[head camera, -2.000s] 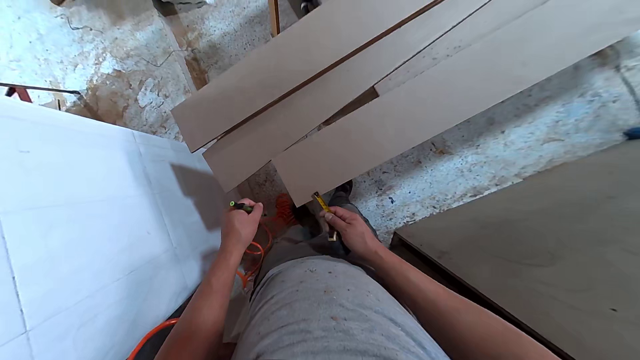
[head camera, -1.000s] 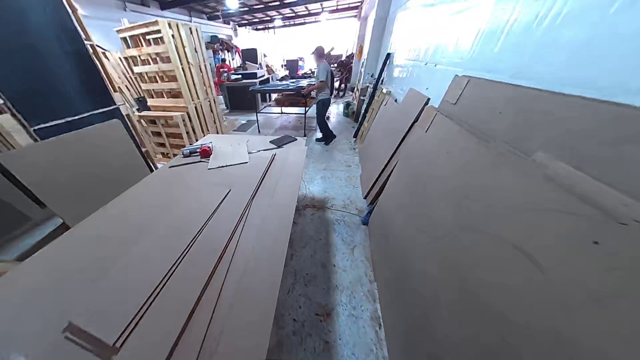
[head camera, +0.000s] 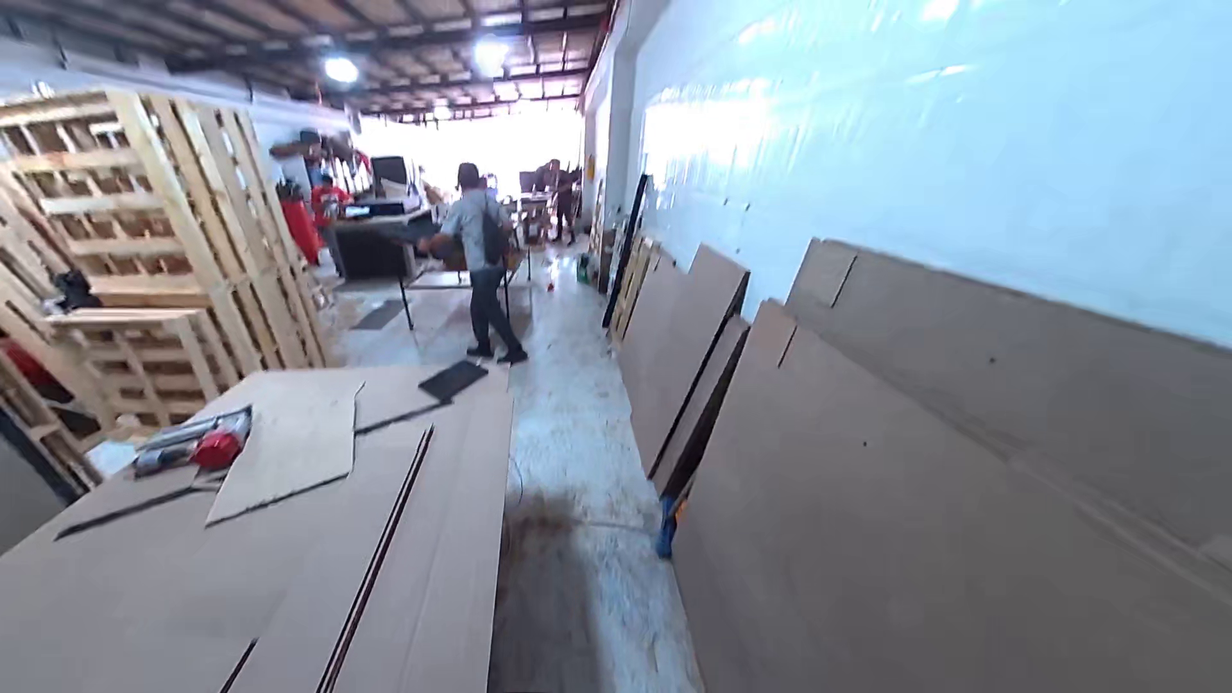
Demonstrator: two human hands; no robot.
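Neither my left hand nor my right hand shows in the head view. Long flat boards [head camera: 443, 577] lie side by side at the lower left, with a dark narrow gap between two of them. On their far part rest a pale irregular sheet offcut [head camera: 298, 443], a small dark flat piece [head camera: 453, 380] and a red and grey tool [head camera: 219, 449], whose exact kind I cannot tell. Large brown panels [head camera: 885, 500] lean against the wall along the right side.
Wooden pallets [head camera: 173, 221] stand at the left. A person [head camera: 481, 250] is beside a metal-legged table ahead, and another person [head camera: 560, 197] is farther back. A worn concrete floor [head camera: 577, 462] runs between the boards and the leaning panels.
The view has swung up from my hands and moved forward over the boards. My hands, one with a tape measure two seconds ago, are out of view. The nearer person ahead has turned.
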